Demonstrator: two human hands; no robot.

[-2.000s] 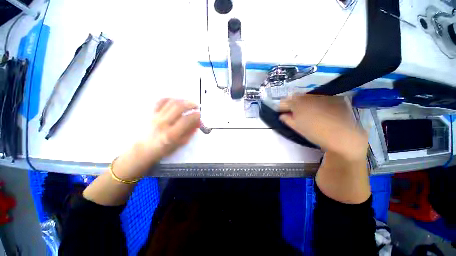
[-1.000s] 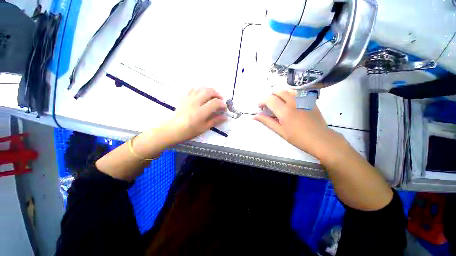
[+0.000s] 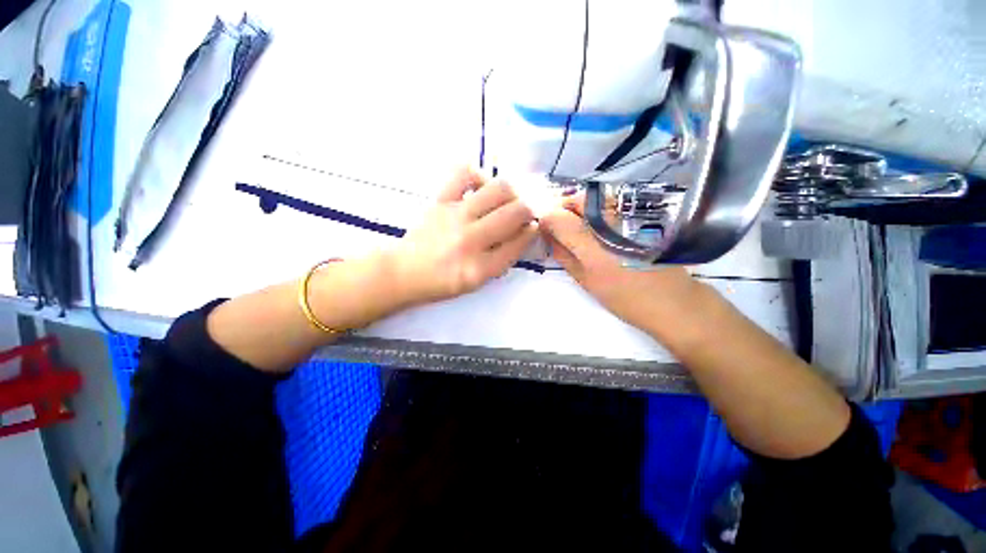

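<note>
A black strip (image 3: 324, 211) lies on the white table, runs under my left hand and shows again just past it. A pale strip seems to lie along it, washed out against the table. My left hand (image 3: 481, 232) has its fingers bent on the work, left of the needle area. My right hand (image 3: 600, 265) is at the needle area, its fingertips close to my left fingertips and partly behind the shiny curved metal guard (image 3: 719, 146). The fingertips seem to pinch the strip, but the exact hold and the needle are hidden.
Sewn pieces (image 3: 178, 146) with black edges lie at the table's left. A bundle of black strips (image 3: 49, 194) hangs at the far left. The white machine head (image 3: 865, 92) fills the upper right. A stack of cut pieces (image 3: 854, 302) and a black phone (image 3: 957, 311) are at the right.
Since the last earlier frame, my left hand has moved right and up towards the needle, and my hands are closer together. Two seconds ago my right hand held dark material and no black strip lay at left.
</note>
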